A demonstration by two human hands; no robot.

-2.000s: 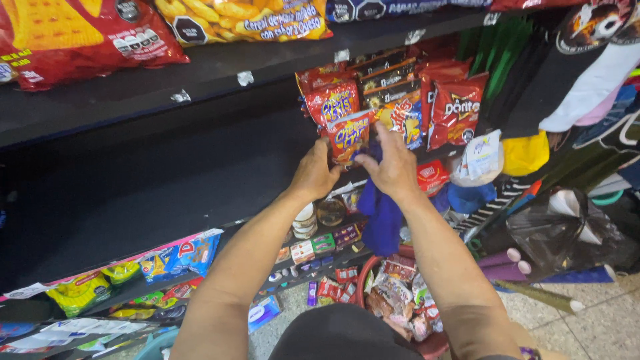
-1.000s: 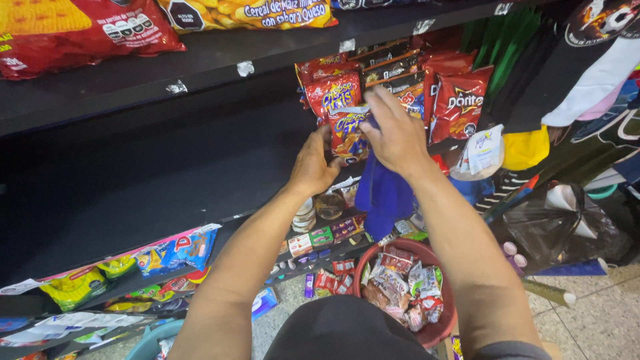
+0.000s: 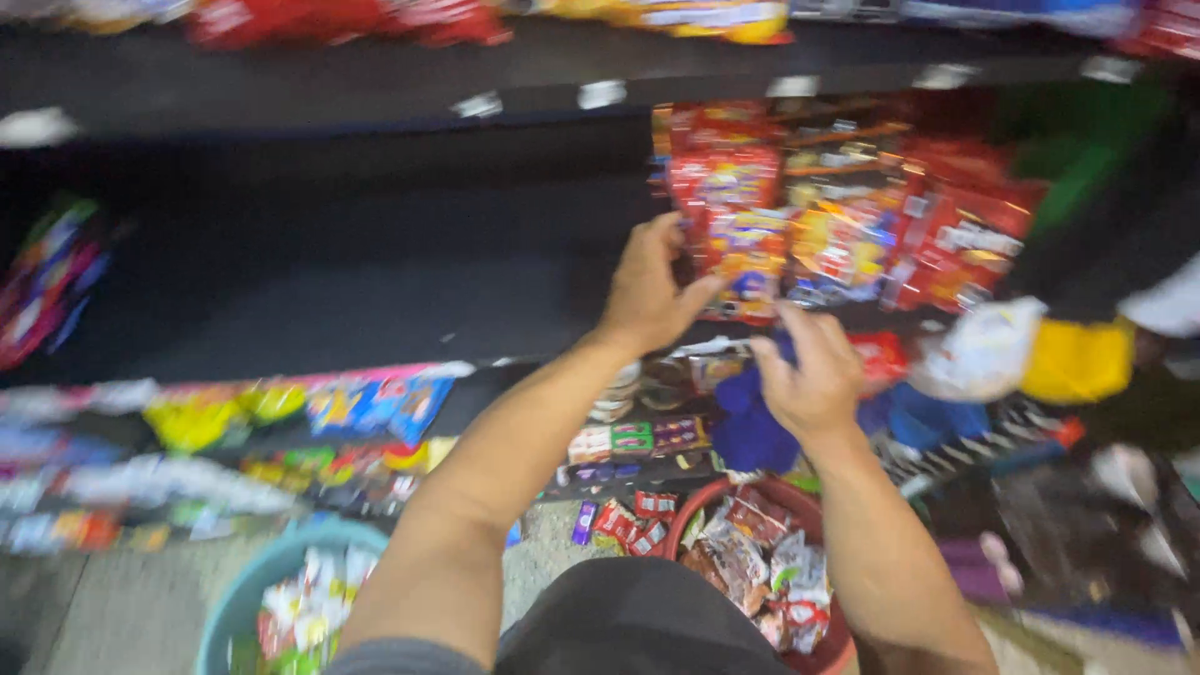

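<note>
My left hand (image 3: 656, 286) is at the left side of a red snack bag (image 3: 747, 262) at the front of a row on the black shelf, its fingers apart and touching or nearly touching the bag. Just below the bag's lower right corner is my right hand (image 3: 814, 370), fingers raised and spread. A dark blue cloth (image 3: 753, 422) hangs beside that hand; blur hides whether the hand touches it. More snack bags stand to the right, among them a yellow and blue bag (image 3: 844, 239) and a red Doritos bag (image 3: 966, 248).
Below the shelf stand a red tub (image 3: 689, 511) of wrapped sweets and a teal tub (image 3: 230, 600) of packets. Small boxes (image 3: 633, 438) sit on a lower shelf. A white cap (image 3: 980, 352) and yellow cloth (image 3: 1076, 361) are at the right. An upper shelf edge (image 3: 525, 94) runs above my hands.
My right hand has come down from the top of the front red bag to below its lower right corner. The view has swung left, bringing the teal tub further in.
</note>
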